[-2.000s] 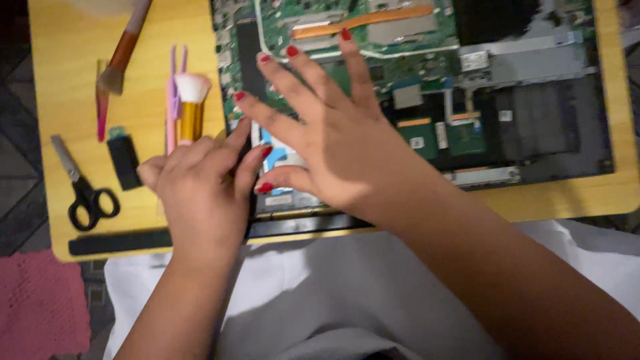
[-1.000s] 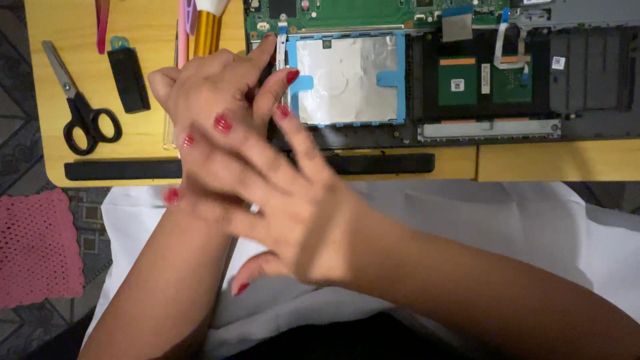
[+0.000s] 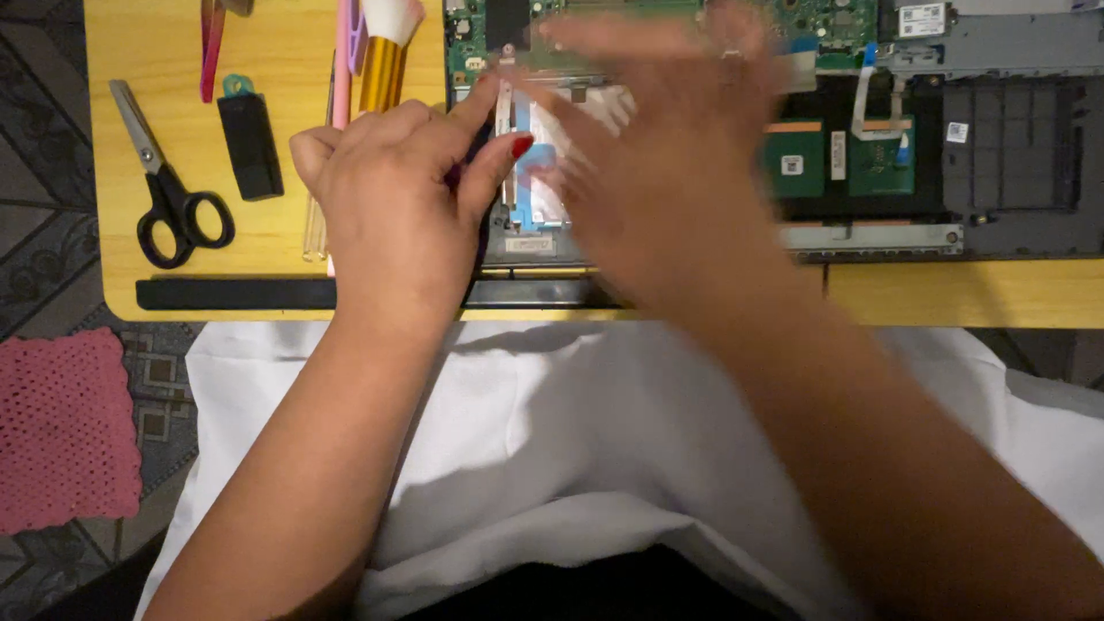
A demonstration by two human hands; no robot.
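An opened laptop base with its green circuit board (image 3: 621,10) lies on a yellow wooden table. At its left edge is my left hand (image 3: 401,198), its index fingertip by a small connector and its thumb beside the silver drive with blue edging (image 3: 548,194). Whether the fingers pinch anything there cannot be told. My right hand (image 3: 681,147), blurred by motion, is spread over the drive and the board and hides much of both. Nothing shows in it. The touchpad's green boards (image 3: 792,164) and a ribbon cable (image 3: 862,103) lie to the right.
Black-handled scissors (image 3: 177,203), a black USB stick-like object (image 3: 250,147), a white-tipped brush with gold handle (image 3: 382,65) and a pink pen-like item (image 3: 342,69) lie left. A long black strip (image 3: 233,293) runs along the table's front edge. A pink crocheted cloth (image 3: 65,431) hangs lower left.
My right hand has moved from over my left wrist, up and to the right, over the drive and board. My left hand stays at the laptop's left edge.
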